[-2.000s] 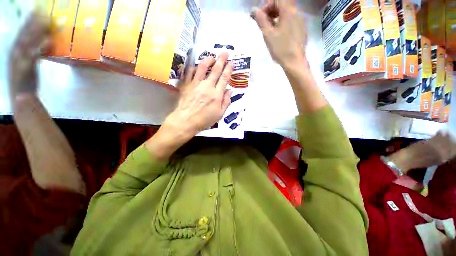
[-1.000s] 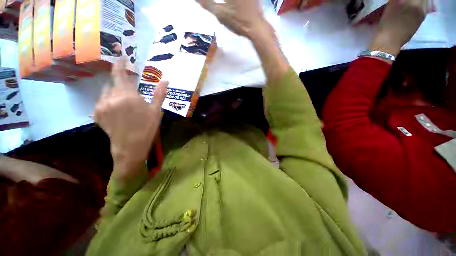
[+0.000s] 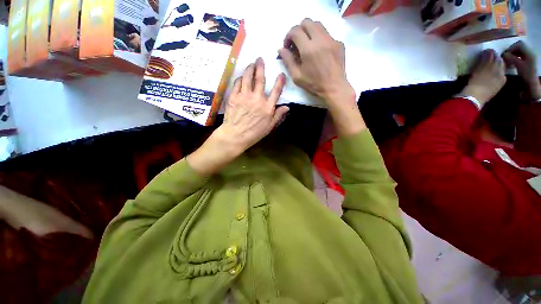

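Note:
A retail carton [image 3: 193, 59] lies flat just left of my hands, white printed face up, its orange narrow side facing right. Its print is upside down to me. My left hand [image 3: 252, 107] rests palm down on the white surface at the table's front edge, right of the carton, fingers spread and nothing seen in it. My right hand [image 3: 314, 59] is on the white surface further right, fingers curled down. A small dark spot shows by its thumb and fingertips; I cannot tell whether it is a held item or shadow.
Orange carton rows [image 3: 98, 32] stand at the upper left. More cartons [image 3: 462, 18] stand at the upper right, and others are cut off at the top edge. A person in red sleeves [image 3: 439, 160] works at the right. Another person's arm [image 3: 41, 211] shows at the lower left.
My left hand has moved right, off the carton's near-left corner to beside its orange side. My right hand has come down nearer the table's front edge. The neighbour's hand at right has lowered.

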